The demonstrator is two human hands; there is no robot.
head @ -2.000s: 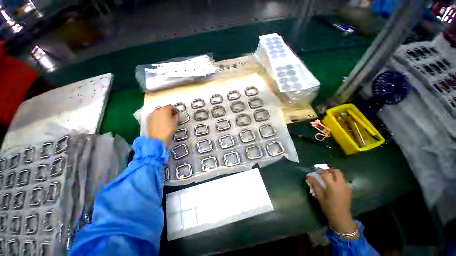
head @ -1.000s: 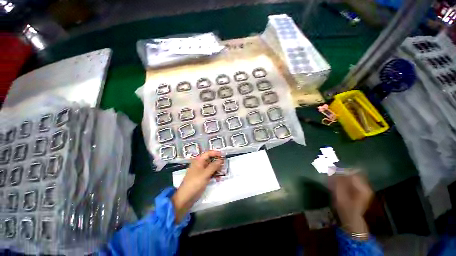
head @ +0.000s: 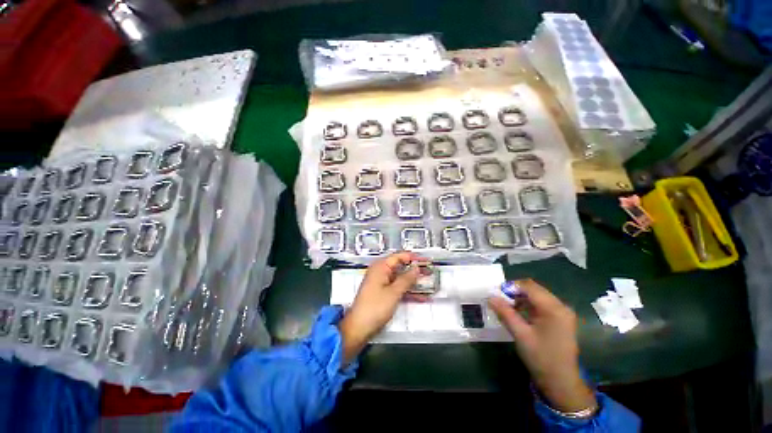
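Note:
My left hand [head: 385, 296] holds one small metal frame [head: 425, 279] between thumb and fingertips, over the sticker sheet [head: 415, 320]. My right hand [head: 537, 330] is at the sheet's right end, with a small white and bluish piece [head: 509, 292] at its fingertips. The white sheet shows a dark square gap right of its middle. Behind it, the translucent blister tray [head: 372, 158] holds rows of metal frames, with one bare place in the second row from the back.
Stacked blister trays [head: 207, 254] are at left, with a white board [head: 169, 101] behind. Bagged sheets [head: 372, 63] and a round-sticker stack [head: 592, 89] lie at the back. At right are the yellow bin [head: 690, 224], pink-orange handles [head: 635, 216] and paper scraps [head: 618, 306].
My left hand took a frame from the tray and brought it forward over the sheet. My right hand moved from the scraps to the sheet's right end. White scraps now lie loose at right.

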